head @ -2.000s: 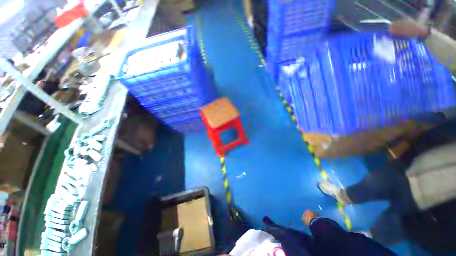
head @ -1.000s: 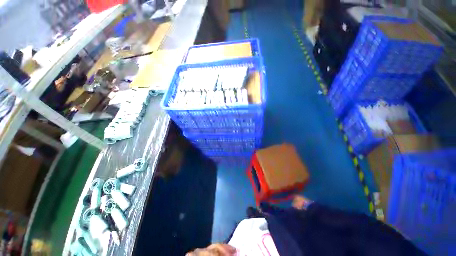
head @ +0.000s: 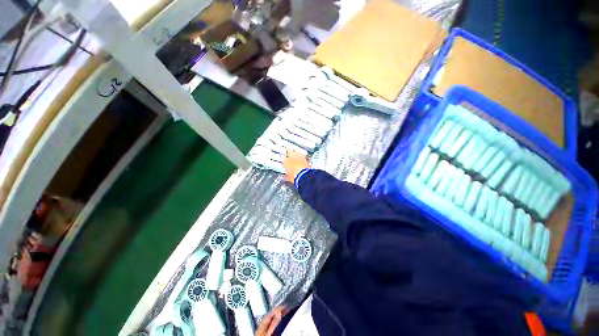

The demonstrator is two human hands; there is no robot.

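Observation:
My right hand (head: pixel 295 164), in a navy sleeve, reaches over the bench and touches the near end of a packed row of pale mint mini fans (head: pixel 302 125). Whether its fingers grip a fan cannot be told. My left hand (head: pixel 270 321) is at the bottom edge, partly cut off, beside loose fans; its fingers are unclear. The loose mini fans (head: pixel 248 270) lie in a jumbled group with round grilled heads showing. One fan (head: pixel 301 249) lies a little apart, to their right. Another fan (head: pixel 374 105) lies across the far end of the row.
A blue crate (head: pixel 578 197) on the right holds fans in rows, with another crate (head: pixel 573 108) behind it bearing brown board. A cardboard sheet (head: pixel 381 46) lies on the silver-covered bench (head: pixel 348 144). A dark phone (head: pixel 272 94) is beside the row. A white post (head: pixel 190 118) slants over the green belt (head: pixel 144 203).
The view has turned towards the bench and come closer. My right hand has moved from near the red stool to the fan row. The stool is out of view.

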